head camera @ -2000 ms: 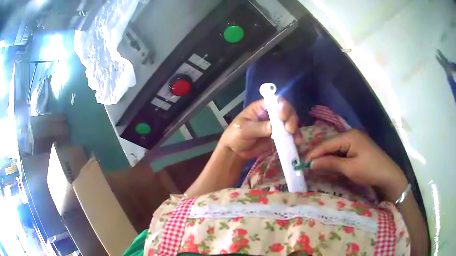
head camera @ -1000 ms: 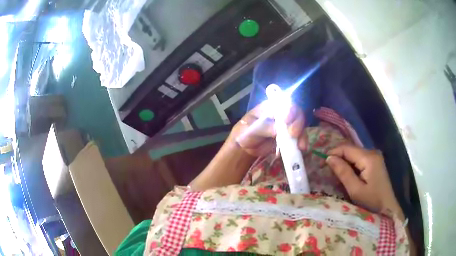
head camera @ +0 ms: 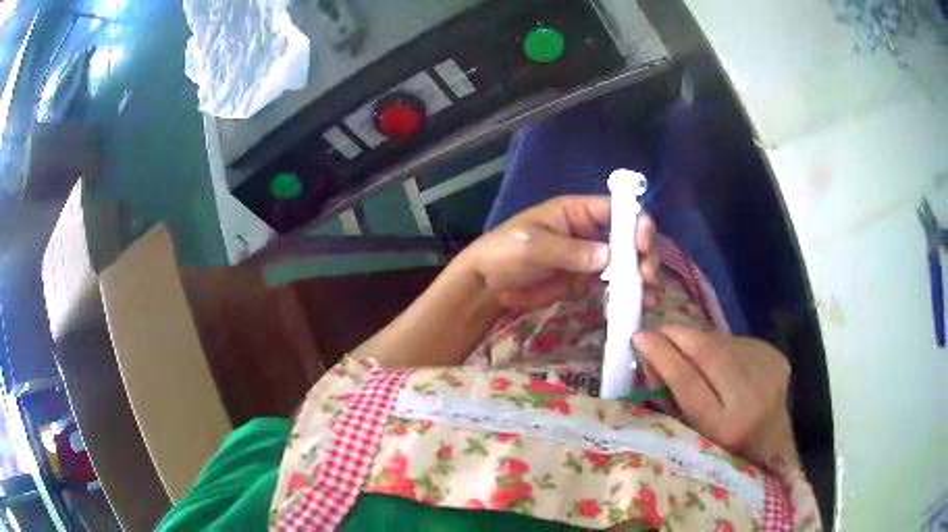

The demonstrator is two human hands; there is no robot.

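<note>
A slim white electric toothbrush body (head camera: pixel 622 291) stands nearly upright in the view above the strawberry-print apron, its small round head at the top. My left hand (head camera: pixel 551 249) grips its upper part between thumb and fingers. My right hand (head camera: pixel 717 390) is beside its lower part, with the fingertips touching or very near its side. A thin dark-green stick tool (head camera: pixel 650 395) shows at my right fingers and crosses near the body's lower end. Most of the tool is hidden by my hand.
The machine's black panel (head camera: pixel 333 171) with green and red buttons is at the upper left, a crumpled plastic bag (head camera: pixel 244 57) beside it. An open carton (head camera: pixel 156 353) is at left. Blue-handled pliers (head camera: pixel 937 275) and a silvery heap (head camera: pixel 894 21) lie on the pale worktable (head camera: pixel 863 239) at right.
The bright glare on the toothbrush body is gone, and the body is more upright and turned. My right hand has come in from the side to its lower part with the green tool.
</note>
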